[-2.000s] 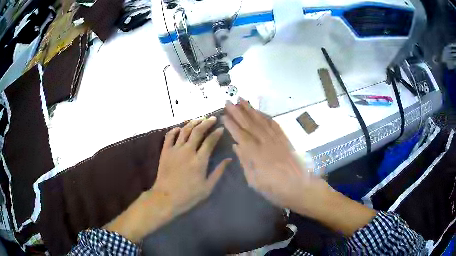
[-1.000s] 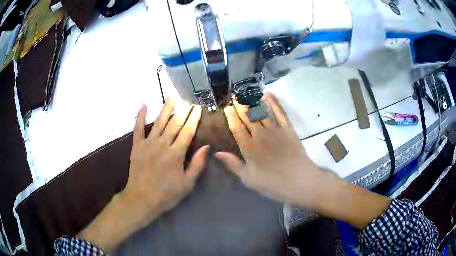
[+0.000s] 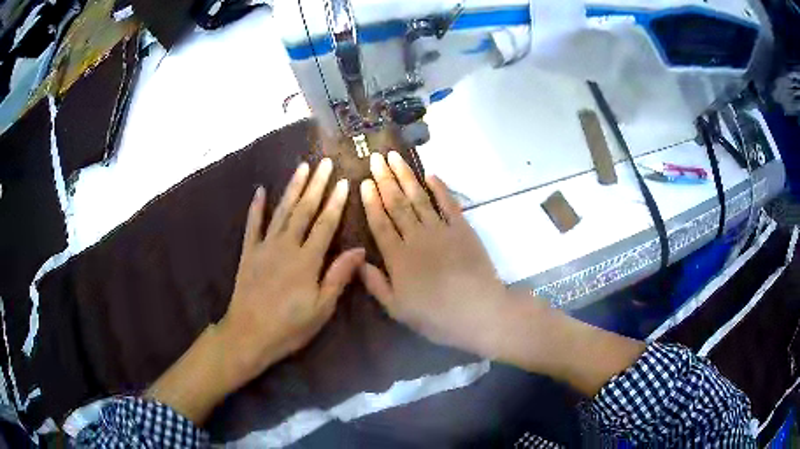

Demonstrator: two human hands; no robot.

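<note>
A dark brown garment panel [image 3: 167, 254] lies on the white machine table, with a white strip along its near edge. Its far edge passes under the brass-coloured presser foot [image 3: 360, 146] of the sewing machine head [image 3: 307, 61]. My left hand [image 3: 289, 263] lies flat on the panel, left of the foot, fingers spread. My right hand [image 3: 430, 254] lies flat on the panel just in front of the foot, fingertips close to it. The two thumbs almost touch. Neither hand grips the cloth.
A narrow brown strip [image 3: 598, 146], a small brown square [image 3: 560, 211], a black strap [image 3: 627, 167] and red-and-blue snips [image 3: 675, 173] lie at right. A measuring tape [image 3: 605, 276] runs along the table's front edge. Brown panels with white strips [image 3: 732, 302] are at far right and left.
The brown panel has moved forward under the presser foot, and its white near edge now shows. Both hands have come onto the cloth in front of the foot. The camera view has shifted.
</note>
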